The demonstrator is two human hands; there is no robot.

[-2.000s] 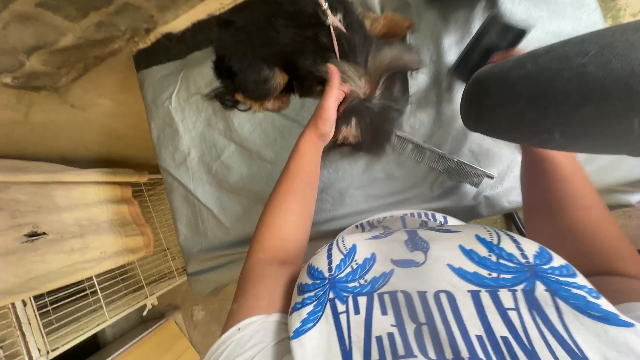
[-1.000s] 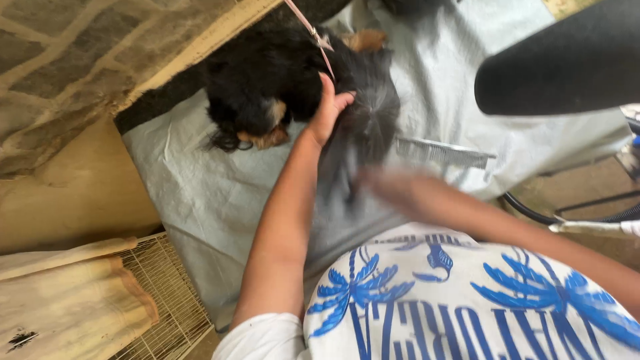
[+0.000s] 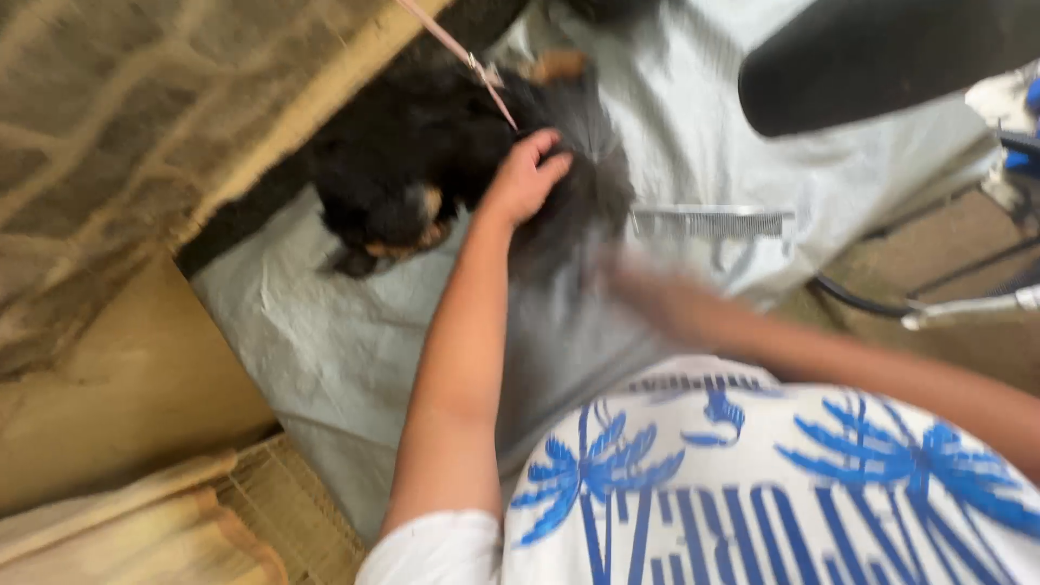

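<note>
A black and tan long-haired dog (image 3: 406, 146) is on a grey sheet (image 3: 309, 309), with a thin pink leash (image 3: 443, 36) running up from its neck area. My left hand (image 3: 532, 175) rests on the dog's coat near the leash, thumb and fingers spread. My right hand (image 3: 630, 284) is strongly blurred below the dog's coat, beside a dark blurred shape; whether it holds something cannot be made out. A metal grooming comb (image 3: 711, 223) lies on the sheet just right of the dog, its teeth in view.
A dark dryer nozzle or tube (image 3: 886, 61) juts in from the upper right. Stone-patterned wall (image 3: 146, 106) stands at upper left. A wire cage (image 3: 284, 504) with a cloth over it is at lower left. A hose (image 3: 869, 305) and a metal stand part are at right.
My right hand, near a dark object at upper right two seconds ago, has come down and left to the lower side of the dog. My left hand stays on the dog.
</note>
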